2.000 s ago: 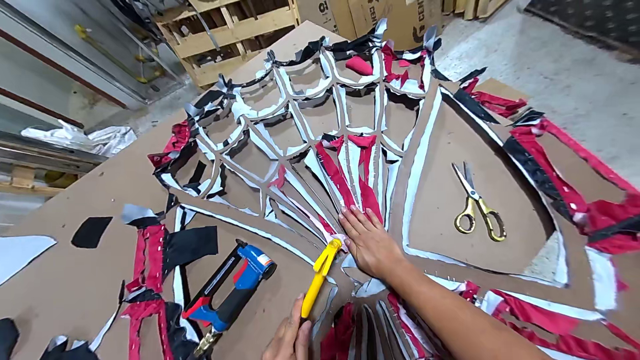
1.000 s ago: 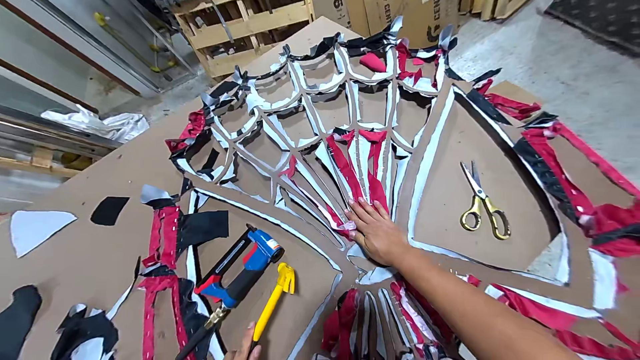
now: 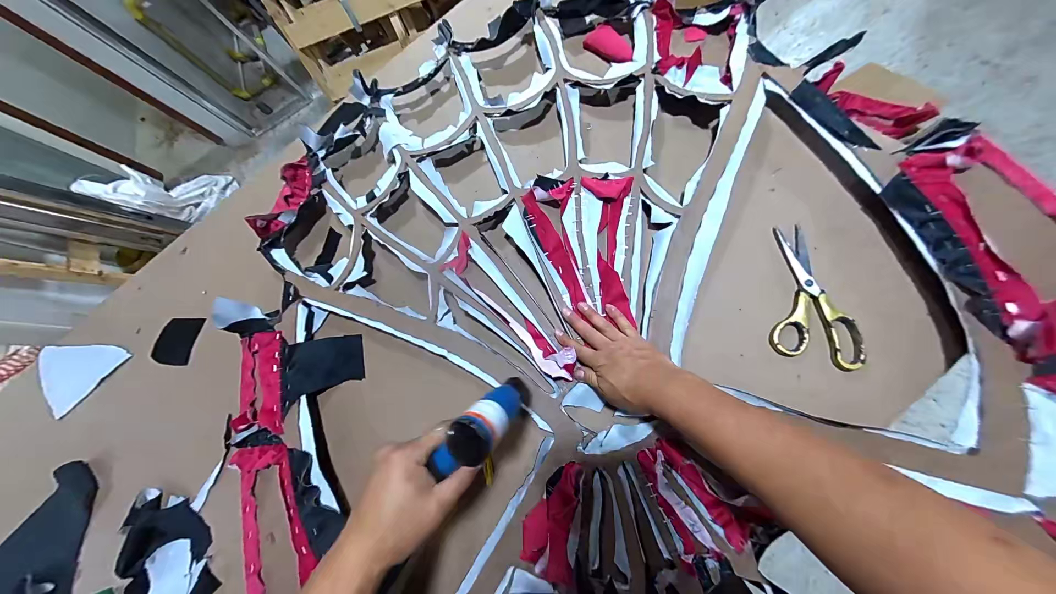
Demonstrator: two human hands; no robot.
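Note:
A web-shaped cut-out frame [image 3: 701, 206], edged with white, black and red fabric strips, lies on a brown board. My right hand [image 3: 615, 355] rests flat with fingers spread, its fingertips at the lower ends of the stapled red strips [image 3: 549, 239]. To its left, my left hand [image 3: 421, 487] is closed around a blue pneumatic stapler [image 3: 478, 429], seen end-on and slightly blurred, above the frame's narrow middle. A bit of yellow tool [image 3: 488, 470] shows beside that hand, mostly hidden. Gold-handled scissors [image 3: 813, 301] lie partly open inside the large right-hand opening.
Loose black and white fabric scraps [image 3: 82, 371] lie on the left of the board. Red and black strips [image 3: 973, 239] hang along the right side of the frame. Behind the board are a wooden pallet [image 3: 330, 41] and crumpled white plastic [image 3: 157, 194] on the left.
My left hand has let go of the yellow tool and taken up the blue stapler, which lay on the board to the left. My right hand stays on the fabric strips.

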